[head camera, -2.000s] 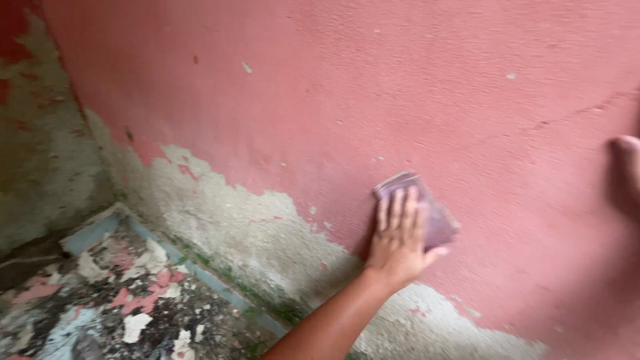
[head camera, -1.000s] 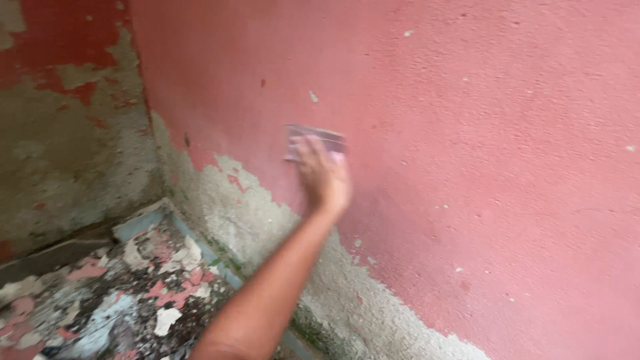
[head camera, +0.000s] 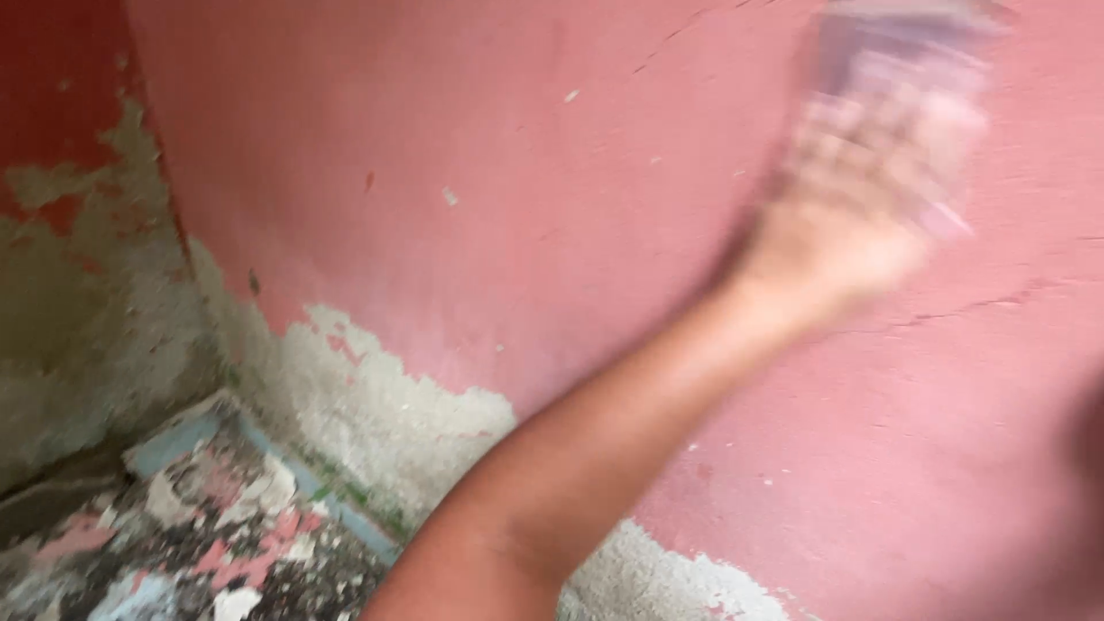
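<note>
My left hand (head camera: 862,172), blurred by motion, is at the upper right with its back toward me and its fingers pointing up. It holds a folded purplish-grey sheet, which looks like sandpaper (head camera: 897,43), flat against the pink painted wall (head camera: 535,216). The sheet shows above the fingers and beside the palm; the rest of it is under the hand. My forearm reaches up from the bottom middle. My right hand is out of view; only a dark blur, which I cannot identify, shows at the right edge.
Bare grey plaster (head camera: 414,423) runs along the bottom of the wall. A second wall (head camera: 78,285) with peeling red paint meets it at the left corner. Paint flakes and debris (head camera: 241,552) cover a surface with a light-blue edge (head camera: 354,526) at the lower left.
My left hand with the sheet has moved up and to the right along the wall from its lower place a second ago. The right hand, partly visible two seconds ago, is out of view.
</note>
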